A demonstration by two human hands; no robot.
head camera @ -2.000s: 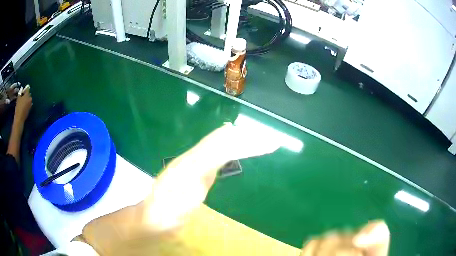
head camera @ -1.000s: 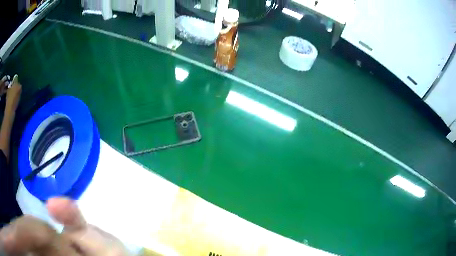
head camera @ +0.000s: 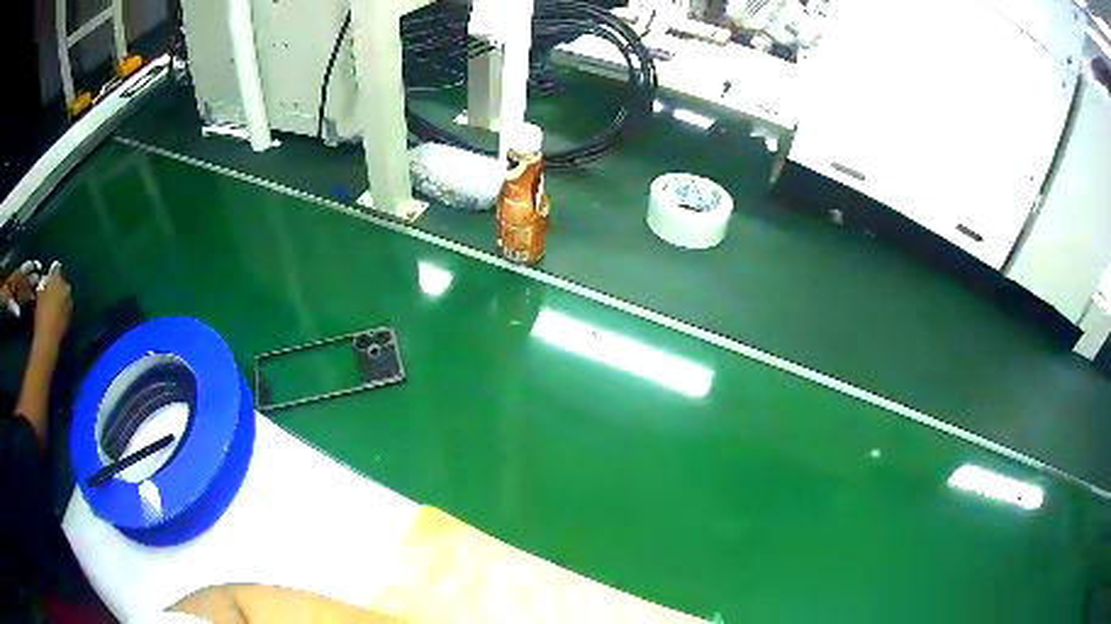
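A phone middle frame lies flat on the green belt, right of the blue reel, its solid camera end to the right and its window open. Part of my left hand or wrist shows at the bottom edge, over the white surface; its fingers are cut off, and what it holds cannot be seen. My right hand is out of the picture. Yellow paper lies at the bottom beside the belt, partly cut off.
A blue reel stands at left with a thin black stick across it. The belt curves past. Beyond its rail are an orange-brown bottle, a tape roll and machines. Another person's hand is at far left.
The phone frame, partly covered by my left arm two seconds ago, has shifted left toward the reel. My left fingers, seen at lower left, have left the picture. My right hand, seen earlier, is gone.
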